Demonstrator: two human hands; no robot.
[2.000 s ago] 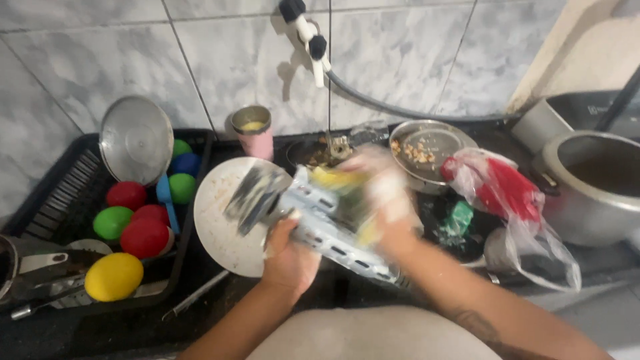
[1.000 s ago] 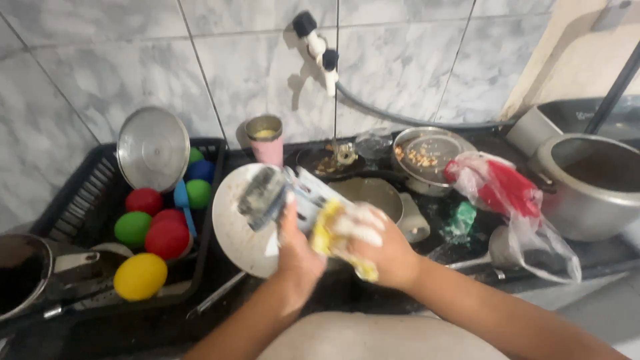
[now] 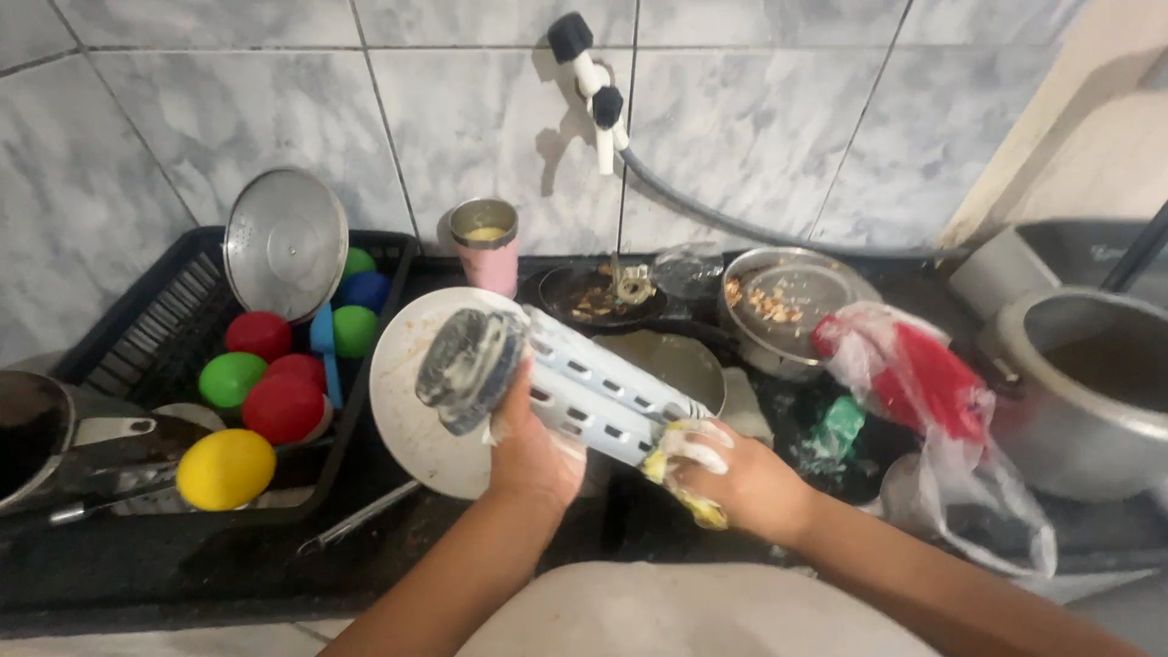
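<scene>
My left hand grips a grey slotted plastic utensil holder near its dark, soap-smeared end; the holder's exact kind is hard to tell. A yellow soapy sponge or cloth is in my right hand, pressed against the holder's lower right end. Foam covers the fingers of that hand. Behind the holder lie a white plate with food specks on the left and a round pan on the right.
A black dish rack holds coloured balls or cups, a metal lid and a pot. Toward the wall stand a pink cup and a pan with scraps. At right are a lidded pot, green soap, a plastic bag and a large pot.
My right hand, with the yellow sponge or cloth, has shifted to the lower right end of the grey holder. The left hand keeps its grip near the dark end.
</scene>
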